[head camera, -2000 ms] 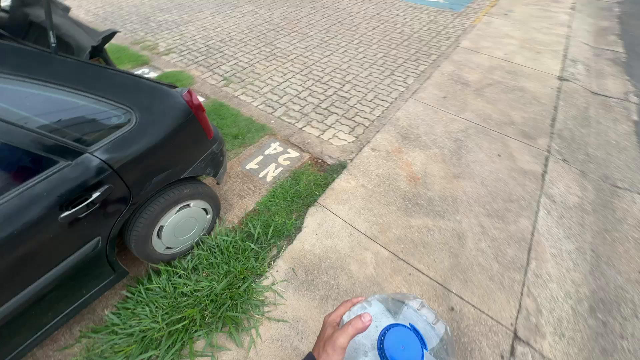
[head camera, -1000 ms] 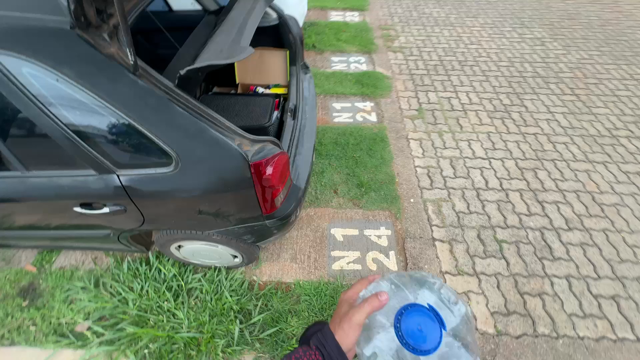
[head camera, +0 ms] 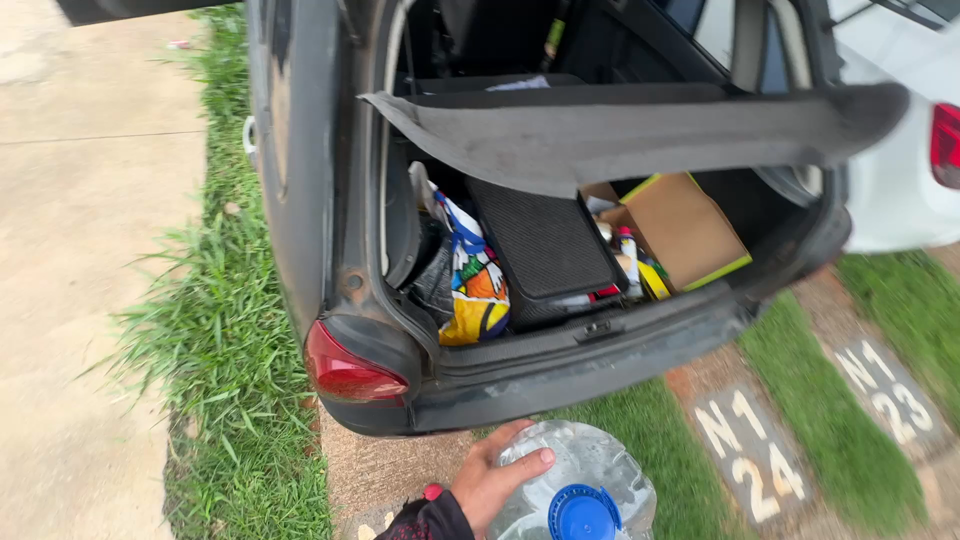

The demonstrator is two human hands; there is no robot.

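Observation:
A large clear plastic bottle [head camera: 626, 484] with a blue cap is at the bottom of the view, its top toward me. My left hand [head camera: 501, 476], in a dark sleeve, grips its left side, thumb and fingers around the shoulder. My right hand is not in view. Just beyond the bottle is the rear bumper [head camera: 570, 382] of a black hatchback, whose trunk stands open. Inside lie a colourful printed bag [head camera: 480, 289], a black textured case or tray [head camera: 544, 240], and an open cardboard box [head camera: 686, 225] with mixed items beside it. A grey parcel shelf [head camera: 615, 135] slants above them.
The car's red tail light [head camera: 349, 367] juts at the left corner. A white car [head camera: 892, 150] stands at the right. Tall grass [head camera: 232, 360] and a concrete walkway [head camera: 90, 285] run along the left side. Painted parking markers [head camera: 750, 450] lie in the grass at the lower right.
The view has swung and come closer to the car, from its side to its open trunk. My left hand keeps hold of the bottle throughout.

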